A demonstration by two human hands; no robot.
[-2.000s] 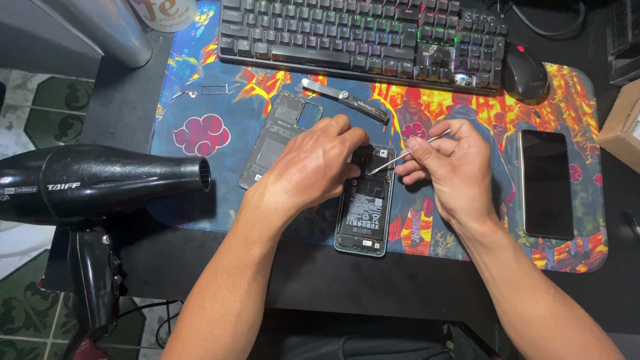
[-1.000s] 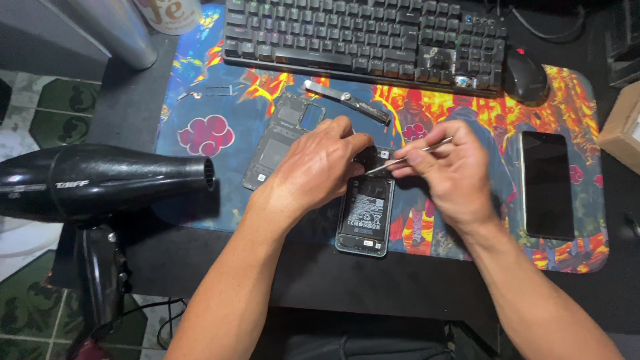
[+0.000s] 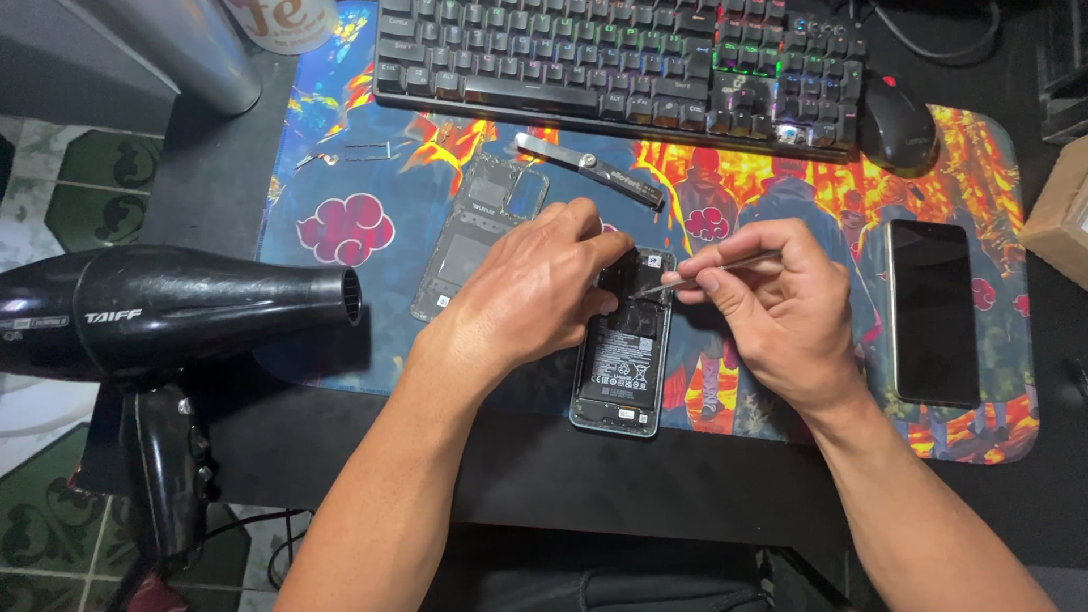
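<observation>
An opened smartphone lies on the mat with its battery and inner parts facing up. My left hand rests over its upper left part, fingers curled on the edge, and hides that corner. In my right hand a thin metal tool, like tweezers or a probe, is pinched between thumb and fingers, its tip over the phone's upper part. Partly behind my left hand lies the detached back cover, with a camera cutout. Above it is a black and silver folding tool.
A hair dryer stands at the left. The keyboard and mouse are at the back. Another smartphone lies at the right, near a cardboard box. Small metal pieces lie on the printed mat. A cup stands at the back left.
The right hand has shifted slightly around the phone's upper part, still with the metal tool. The left hand has stayed at the phone's upper left.
</observation>
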